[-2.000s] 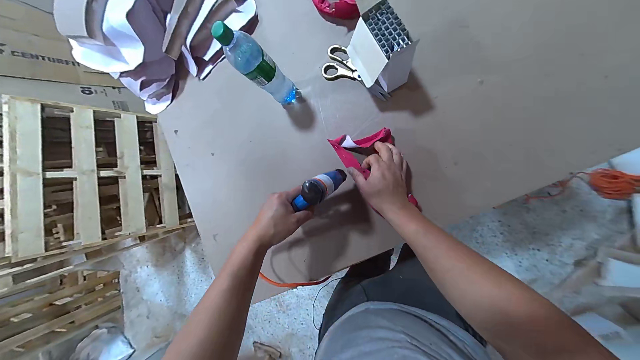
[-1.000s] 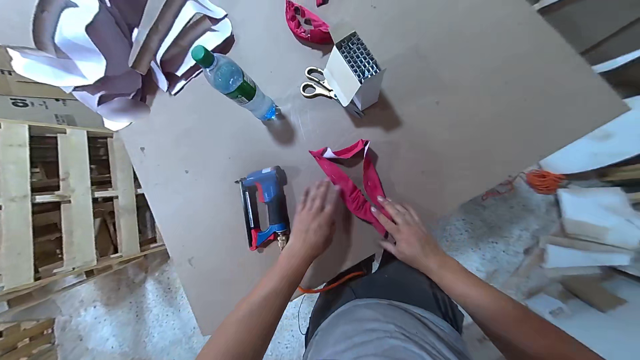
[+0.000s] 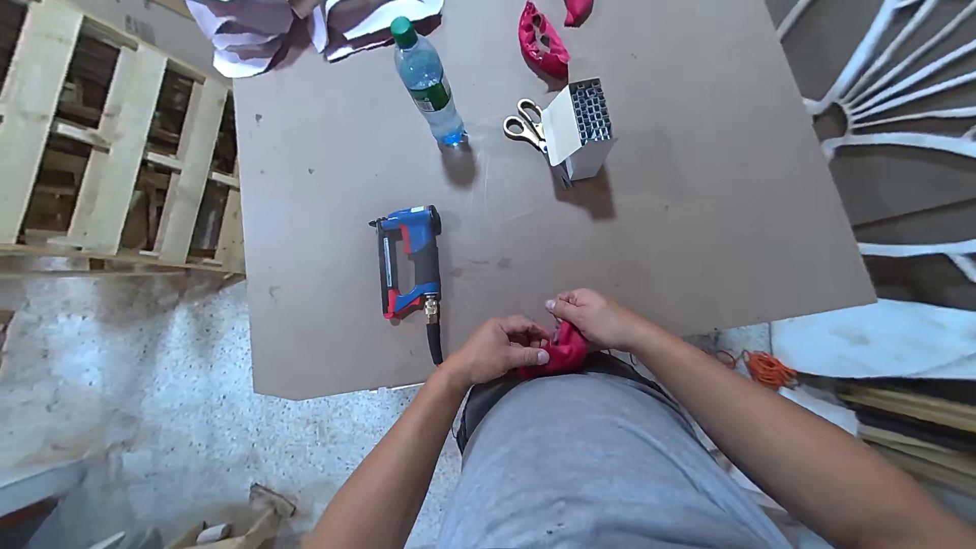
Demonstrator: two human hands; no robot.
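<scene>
A red fabric-covered piece (image 3: 563,352) is at the table's near edge, close to my body. My left hand (image 3: 509,347) grips its left side between thumb and fingers. At its upper right, the fingers of my right hand (image 3: 591,316) pinch it. To the left, a blue and black pneumatic stapler (image 3: 412,259) lies on the table with its hose attached. Gold-handled scissors (image 3: 526,126) lie beside an open white box of staples (image 3: 587,130). Another red fabric-covered piece (image 3: 543,42) rests at the far side.
A plastic bottle with a green cap (image 3: 431,84) stands on the brown-covered table (image 3: 724,213). White and brown curved scraps (image 3: 366,27) lie at the far left. Wooden pallets (image 3: 114,145) are left of the table. An orange cord (image 3: 768,370) is on the right.
The stapler was in my left hand two seconds ago and now lies on the table. The red piece, flat on the table a second ago, is now in both hands nearer my body.
</scene>
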